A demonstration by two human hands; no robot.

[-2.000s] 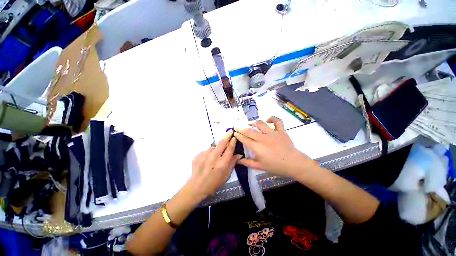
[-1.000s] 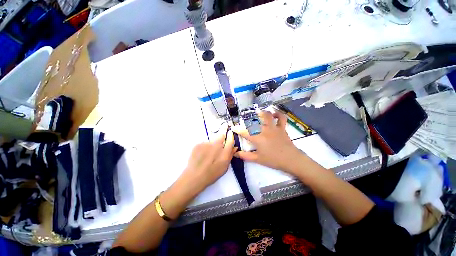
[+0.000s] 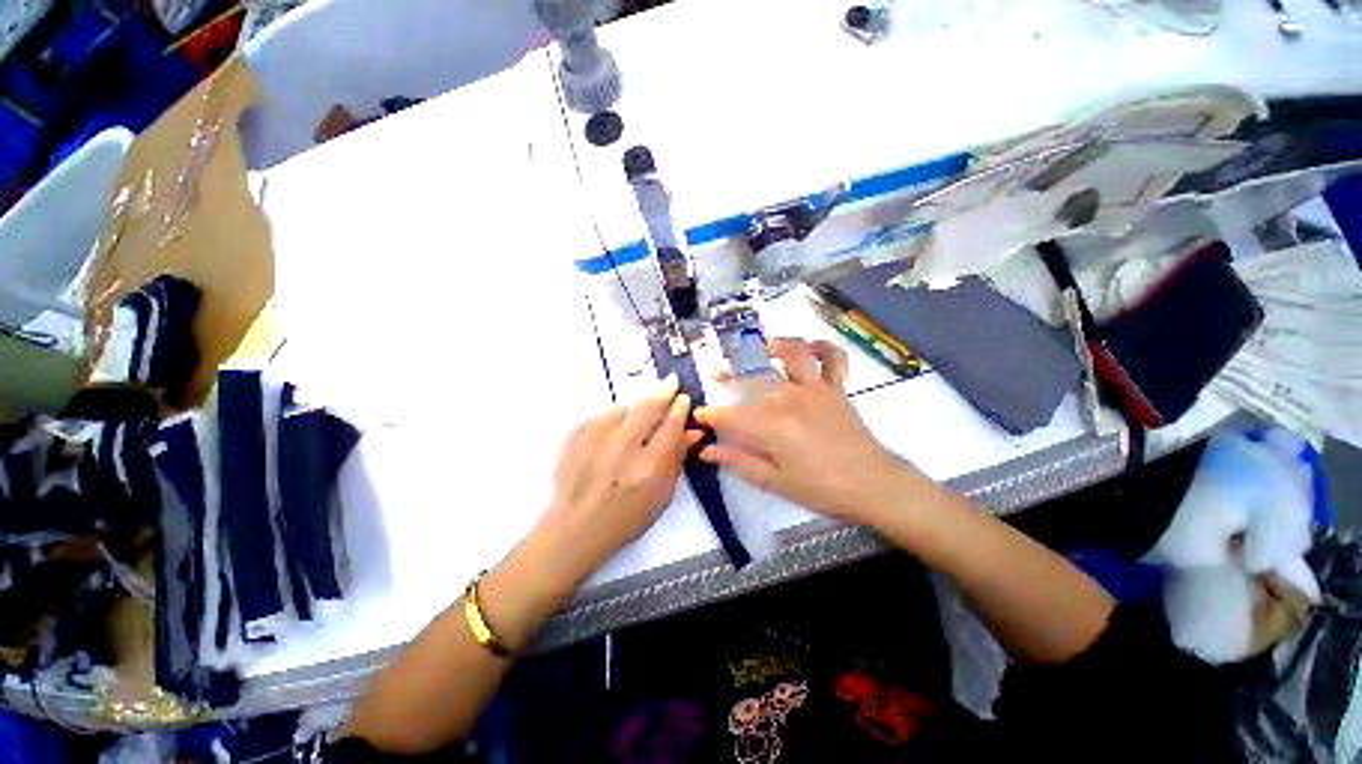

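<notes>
A narrow navy strip (image 3: 714,500) runs from under the presser foot (image 3: 675,337) toward the table's front edge. A thin white cloth piece (image 3: 754,523) lies along its right side. My left hand (image 3: 620,466) presses the strip from the left, its fingertips just in front of the foot. My right hand (image 3: 795,430) holds the strip from the right, with fingertips close to my left ones. The white sewing machine (image 3: 896,112) with a blue stripe stands over the work. The strip's far end is hidden at the foot.
Fanned navy strips (image 3: 251,500) lie at left, beside a tangled scrap heap (image 3: 67,523). Brown cardboard (image 3: 194,224) is upper left. Right of the needle are yellow-green tools (image 3: 866,329), a grey piece (image 3: 971,343) and a red-edged phone (image 3: 1180,336).
The strip has moved forward under the presser foot, and less of it hangs toward me. Both hands remain on it, now close in front of the foot. The view has shifted slightly.
</notes>
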